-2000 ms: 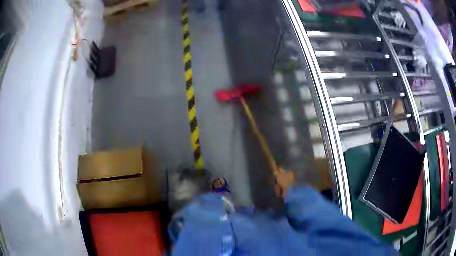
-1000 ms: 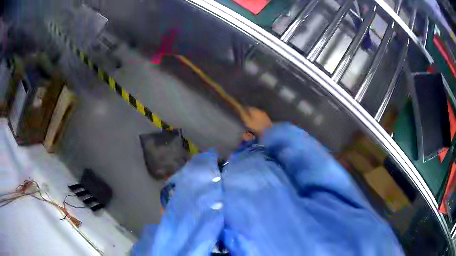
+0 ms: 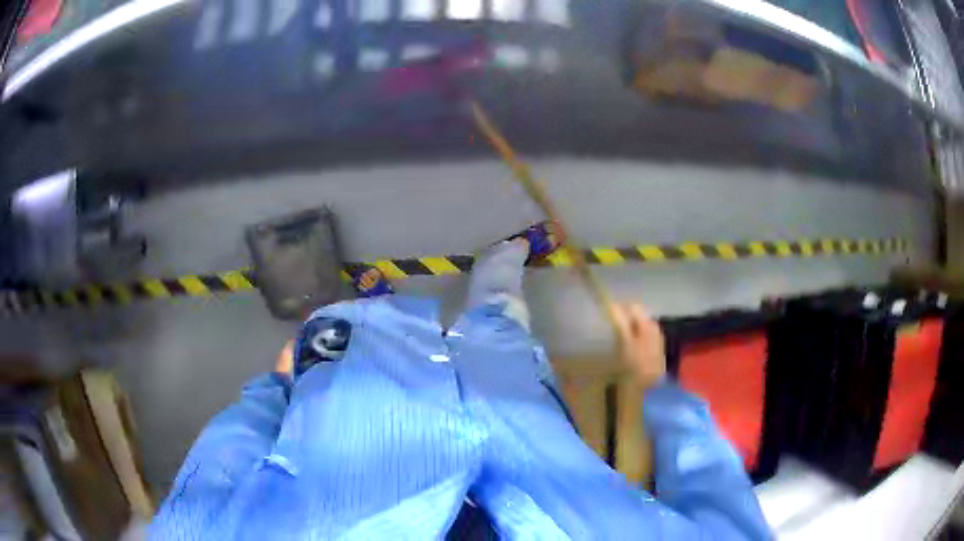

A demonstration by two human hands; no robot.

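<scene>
My right hand (image 3: 641, 336) is closed around the tan stick of the broom (image 3: 529, 182). The stick runs up and left to its pink-red head (image 3: 436, 70), which is blurred on the dark floor by the conveyor line. My left hand (image 3: 285, 359) shows only as a small part at the left side of my blue coat; its fingers and what they hold are hidden. The dark grey dustpan (image 3: 296, 260) is just in front of it, over the floor, with its handle not visible.
Yellow-black floor tape (image 3: 655, 253) crosses under my feet. The silver conveyor rail (image 3: 95, 38) runs along the top. Cardboard boxes (image 3: 756, 79) lie beneath the line. Black crates with red foam (image 3: 725, 383) stand at right. Other boxes (image 3: 106, 428) stand at lower left.
The view has turned, so the conveyor line now lies across the top and the crates at right. The broom stays in my right hand. The dustpan now shows left of my feet.
</scene>
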